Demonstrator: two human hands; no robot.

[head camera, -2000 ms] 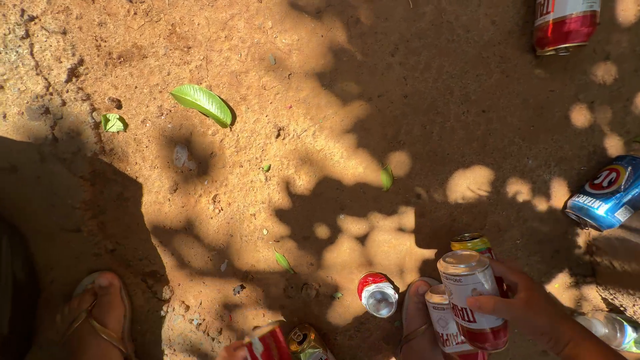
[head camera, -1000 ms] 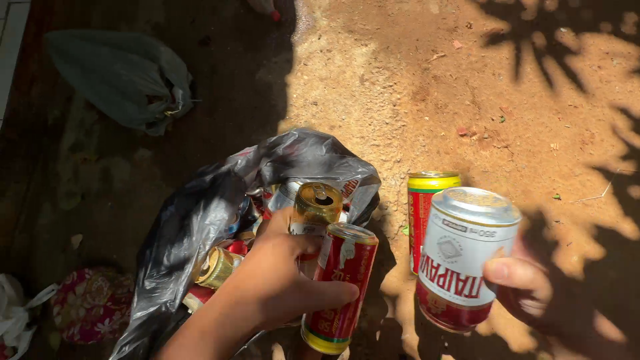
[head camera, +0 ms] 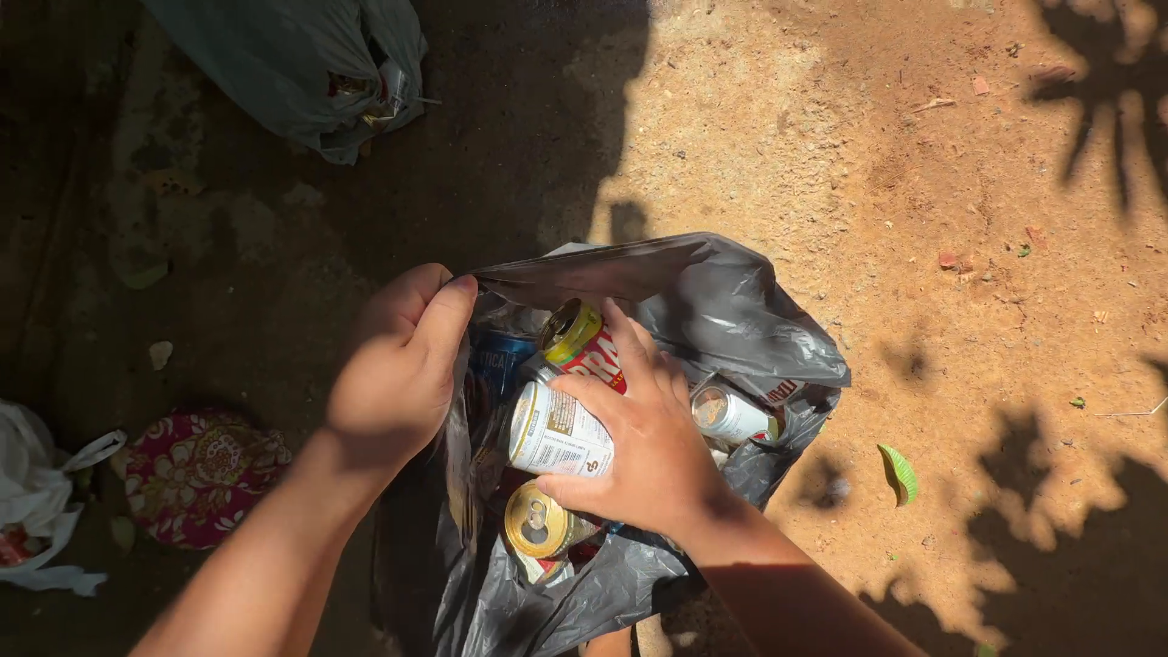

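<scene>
A black plastic bag (head camera: 776, 328) stands with its mouth spread, and several drink cans lie inside it. My left hand (head camera: 401, 356) pinches the bag's rim at the upper left. Inside the mouth, my right hand (head camera: 639, 429) spreads its fingers over a white can (head camera: 557, 429) and a red and yellow can (head camera: 584, 342), touching both. Below them is a gold-topped can (head camera: 537, 520). Another white can (head camera: 730, 412) rests to the right of the hand, and a blue can (head camera: 497, 360) sits partly hidden near the left wall.
A grey-green plastic bag (head camera: 301, 73) holding cans lies at the upper left. At the left edge are a white plastic bag (head camera: 36, 493) and a round flowered cloth item (head camera: 205, 479). A green leaf (head camera: 899, 474) lies on the dirt ground to the right.
My left hand, earlier holding a red can and a gold can over the bag, now grips the bag's rim. My right hand has moved left from beside the bag, with a white can, into its mouth.
</scene>
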